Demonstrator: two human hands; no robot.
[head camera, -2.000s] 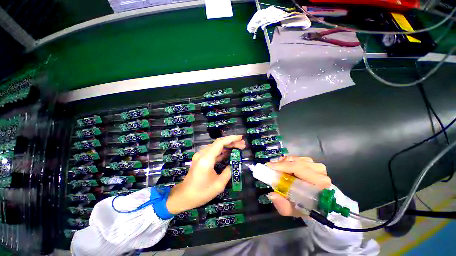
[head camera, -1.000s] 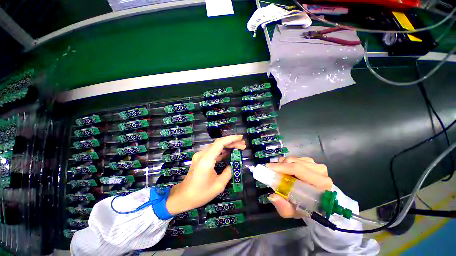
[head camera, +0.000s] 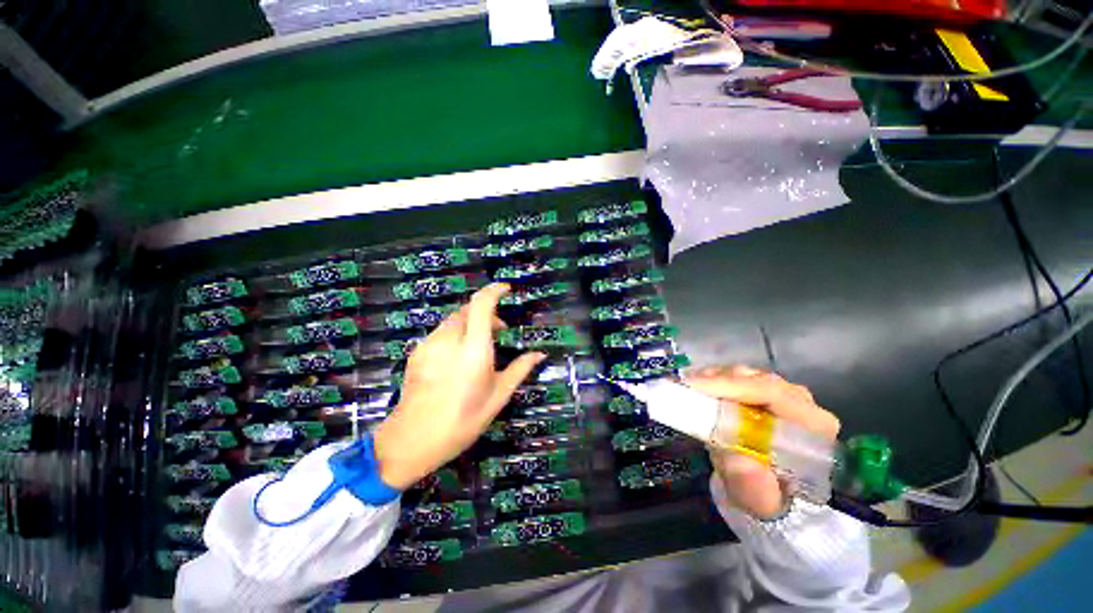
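My left hand (head camera: 441, 386), with a blue band at its cuff, is over the clear tray with thumb and index finger apart. A green circuit board (head camera: 536, 337) lies in the tray between those fingertips; no grip on it shows. My right hand (head camera: 770, 419) holds a glue syringe (head camera: 758, 432) with a white front, amber band and green cap (head camera: 871, 466). Its thin needle points left, near the gap between two board columns. Rows of green boards (head camera: 322, 332) fill the blister tray.
Stacked clear trays (head camera: 90, 407) stand at the left. A green conveyor (head camera: 396, 114) with a pale rail runs behind. Red-handled pliers (head camera: 797, 90) lie on a greyish sheet (head camera: 749, 168), beside a white cloth (head camera: 659, 46). A hose (head camera: 995, 413) and black cable run at the right.
The upright board my left hand held is no longer in its fingers. That hand has moved up and left and opened. The syringe and my right hand have shifted slightly right.
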